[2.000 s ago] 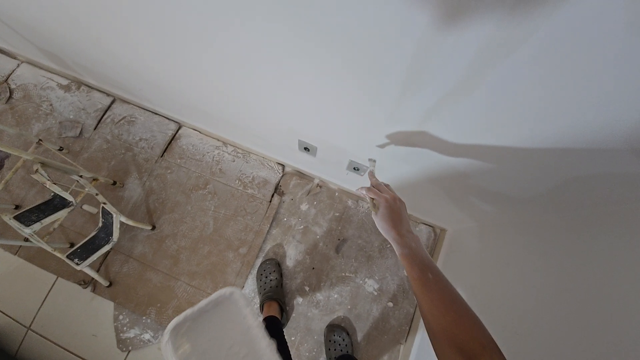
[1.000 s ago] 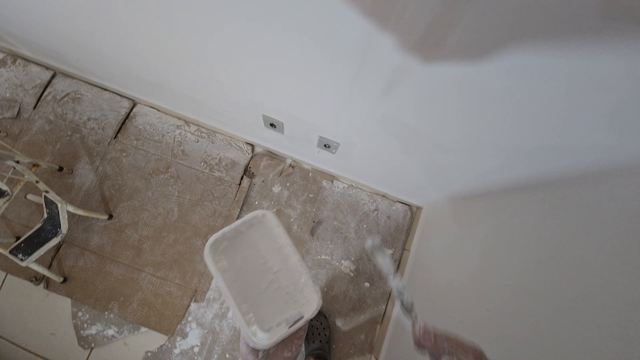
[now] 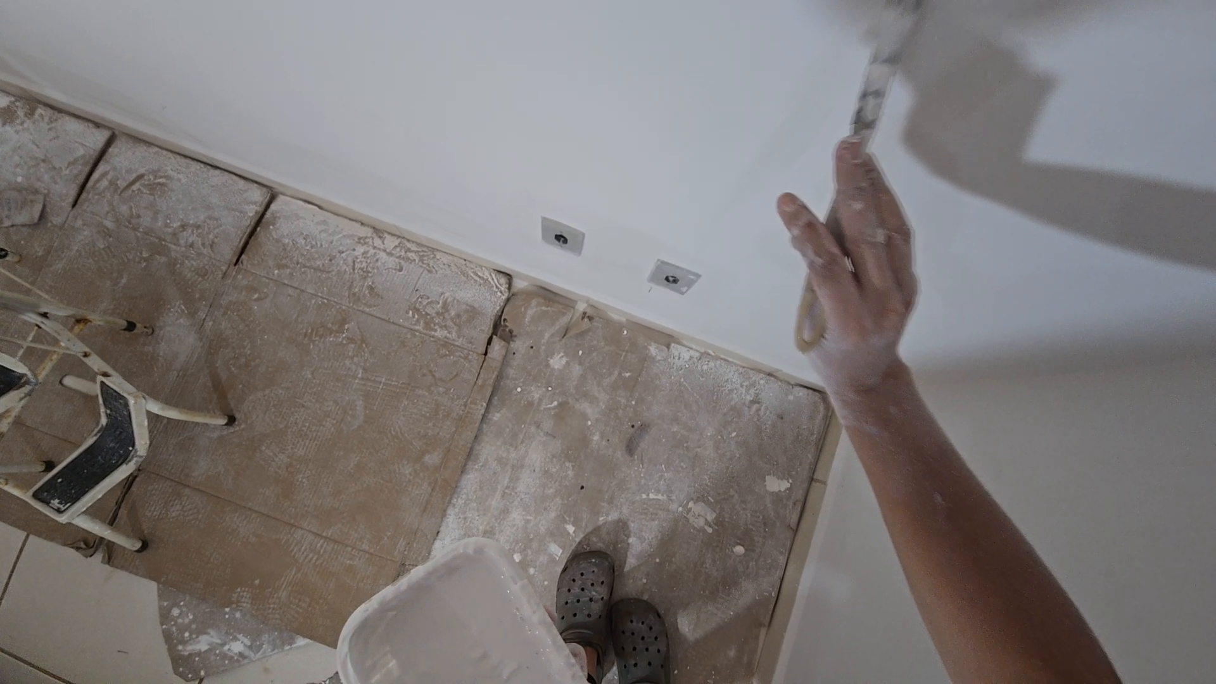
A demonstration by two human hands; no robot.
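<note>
My right hand (image 3: pixel 860 271) grips a paint-stained brush (image 3: pixel 879 81) by its handle, whose looped end sticks out below the palm. The far end of the brush is blurred against the white wall (image 3: pixel 380 114) at the top right. At the bottom centre is a white plastic tub (image 3: pixel 465 617) holding white paint or a similar white substance. My left hand is out of view. Two square wall plates (image 3: pixel 562 237) are set low in the wall, left of my right hand.
A white metal step stool (image 3: pixel 90 451) with dark treads stands at the left. Stained cardboard sheets (image 3: pixel 313 408) cover the floor beside pale tiles (image 3: pixel 76 608). My feet in grey clogs (image 3: pixel 584 594) stand near the room's corner.
My right hand has moved from the lower right, over the floor, up in front of the wall with the brush. The tub now sits lower in view, and my left hand under it has left view.
</note>
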